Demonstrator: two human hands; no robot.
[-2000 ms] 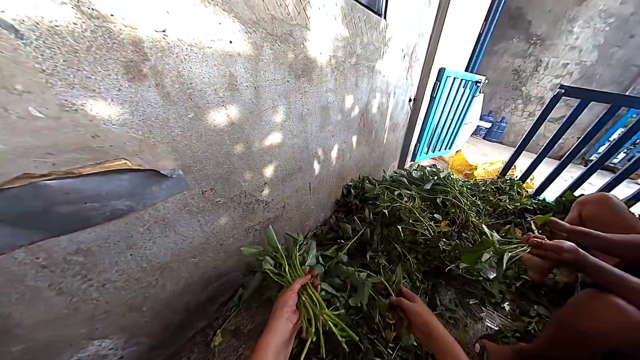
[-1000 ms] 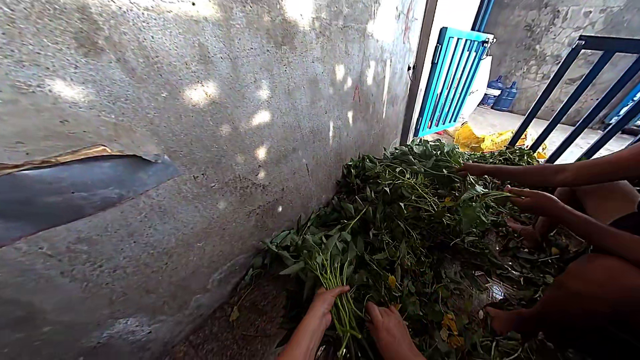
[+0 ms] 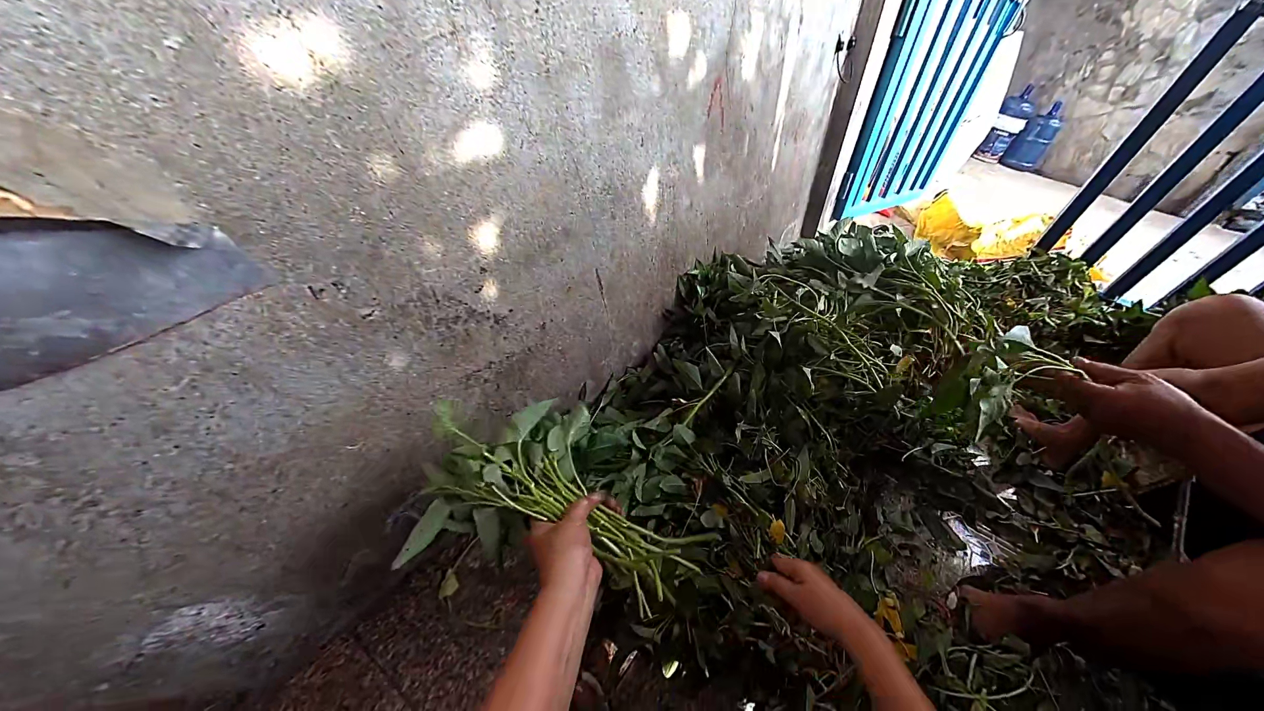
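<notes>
My left hand [image 3: 573, 538] grips a bunch of leafy green stems [image 3: 538, 484]; the leaves fan out to the left and the bare stem ends point right. A short way to the right, my right hand [image 3: 805, 588] is low over the large heap of leafy greens [image 3: 790, 395], its fingers slightly curled. Whether a leaf or stem lies between those fingers is not clear. Some yellow leaves [image 3: 777, 531] show in the heap near it.
A rough concrete wall [image 3: 395, 247] runs along the left. Another person's hand [image 3: 1126, 395] holds stems at the right, beside bare legs and feet. Behind the heap are a blue metal gate [image 3: 923, 99], dark railings [image 3: 1155, 128], yellow sacking [image 3: 948, 227] and blue water jugs [image 3: 1035, 136].
My left hand has tilted its bunch, so the leaves now lean left toward the wall. My right hand has moved away from the bunch, to the right. The co-worker's hands have shifted.
</notes>
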